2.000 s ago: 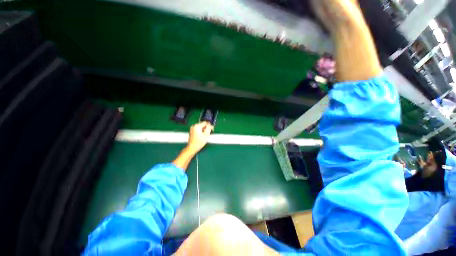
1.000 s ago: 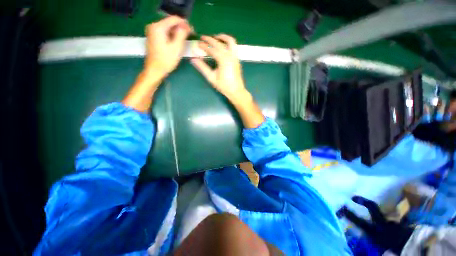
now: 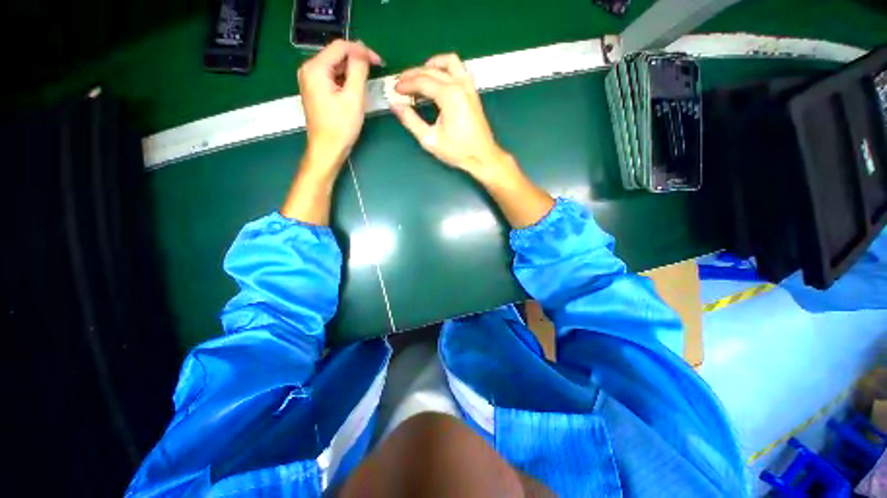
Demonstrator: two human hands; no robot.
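My left hand (image 3: 334, 92) is over the white rail, thumb and fingertips drawn together; whether a tiny thing is between them cannot be told. My right hand (image 3: 445, 115) is just to its right over the rail, fingers curled, with a pale spot at the fingertips that is too small to make out. The hands do not touch. A phone unit (image 3: 321, 21) with a pale rim lies on the green conveyor just beyond my left hand. A second, dark phone unit (image 3: 232, 34) lies to its left.
A stack of rear frames (image 3: 630, 122) stands at the bench's right, a dark unit (image 3: 674, 122) against it. Black foam trays (image 3: 827, 175) are stacked further right. A tall black stack (image 3: 78, 272) fills the left. A cardboard carton (image 3: 679, 302) is below the bench edge.
My right hand has come down from the upper right to beside my left hand. The view has shifted, and the phone units on the conveyor now show clearly beyond my left hand.
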